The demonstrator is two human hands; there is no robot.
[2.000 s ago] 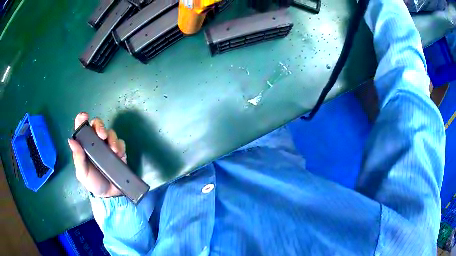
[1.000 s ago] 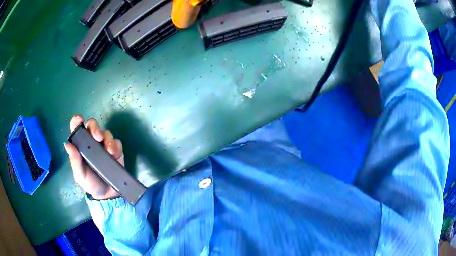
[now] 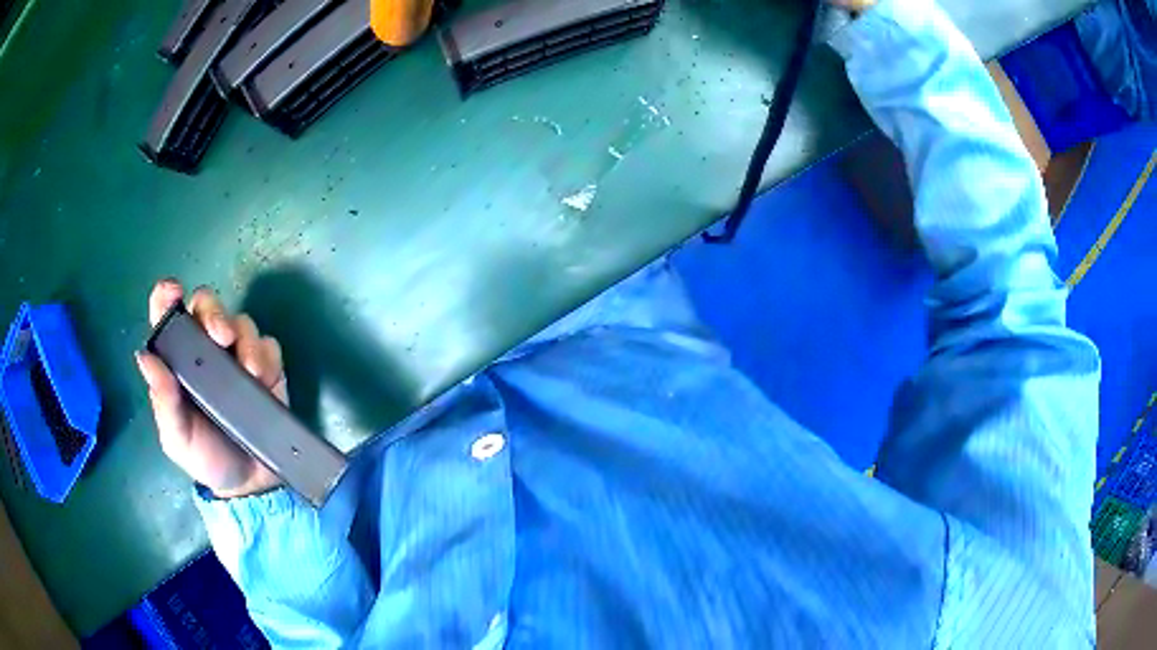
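Note:
My left hand (image 3: pixel 216 406) holds a dark finned housing (image 3: pixel 248 406) at the lower left, its flat face up and its lower end near my coat. The fingers wrap around its sides. My right arm reaches to the top edge; only a small part of my right hand (image 3: pixel 853 5) shows there, cut off by the frame, so what it does cannot be told. The orange end of the screwdriver (image 3: pixel 401 19) shows at the top edge, lying among the housings.
Several dark housings (image 3: pixel 305 76) lie at the top left, with another housing (image 3: pixel 552 38) right of the screwdriver. A blue screw tray (image 3: pixel 48 400) stands at far left. A black cord (image 3: pixel 771 121) hangs over the edge of the green mat (image 3: pixel 508 203). Blue crates show below right.
The view has shifted, so the housings and tray sit further left and the screwdriver is mostly out of frame. A bit of my right hand now shows. My left hand still holds the housing.

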